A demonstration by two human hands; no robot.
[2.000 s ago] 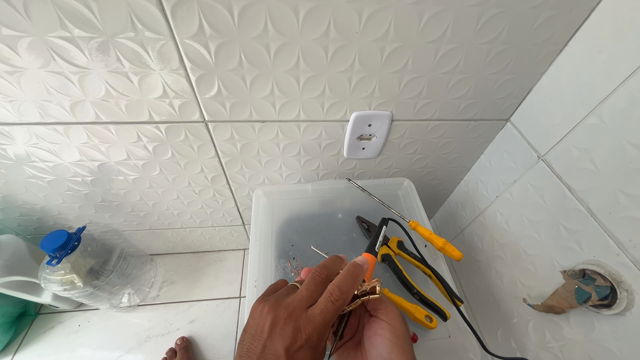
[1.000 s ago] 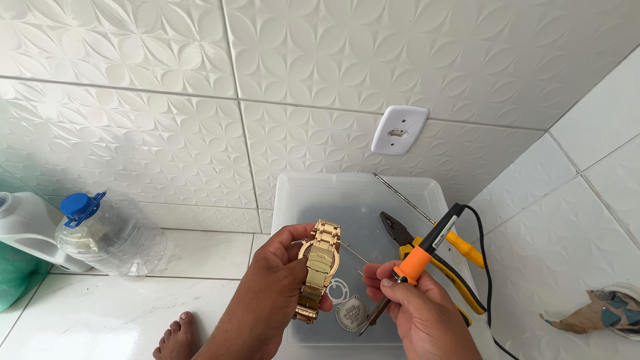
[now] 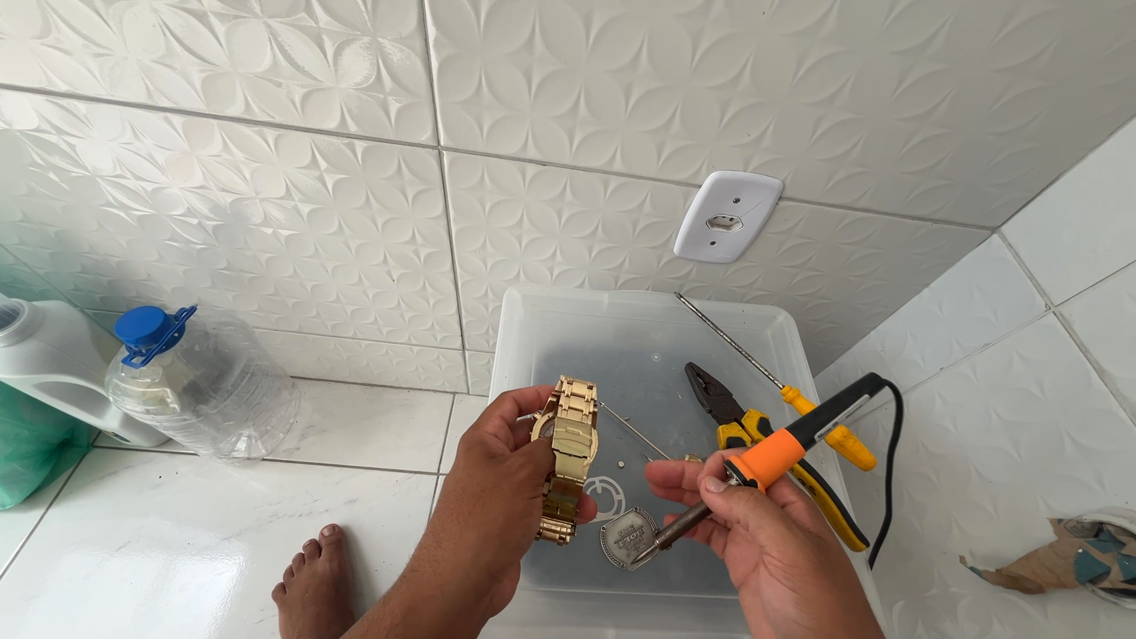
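My left hand (image 3: 501,479) grips a gold-coloured wristwatch (image 3: 572,435) by its metal bracelet, over the left part of a plastic lid. In my right hand (image 3: 754,524) is a soldering iron (image 3: 772,457) with an orange and black handle, its tip pointing down and left over a round metal watch case back (image 3: 629,539). A white plastic ring (image 3: 605,499) lies beside the case back. Pliers (image 3: 732,413) with yellow and black handles and a yellow-handled screwdriver (image 3: 799,399) rest to the right. A thin metal rod (image 3: 635,430) lies between my hands.
The translucent plastic box lid (image 3: 577,324) stands against the tiled wall, under a white wall socket (image 3: 728,217). At left are a clear plastic bottle with a blue cap (image 3: 204,390) and a white jug (image 3: 62,364). A bare foot (image 3: 315,586) is on the floor. The iron's black cord (image 3: 895,461) hangs at right.
Two seconds ago my hands were together over the lid; now they are apart, the watch in my left and the iron in my right. The case back and white ring have come into sight.
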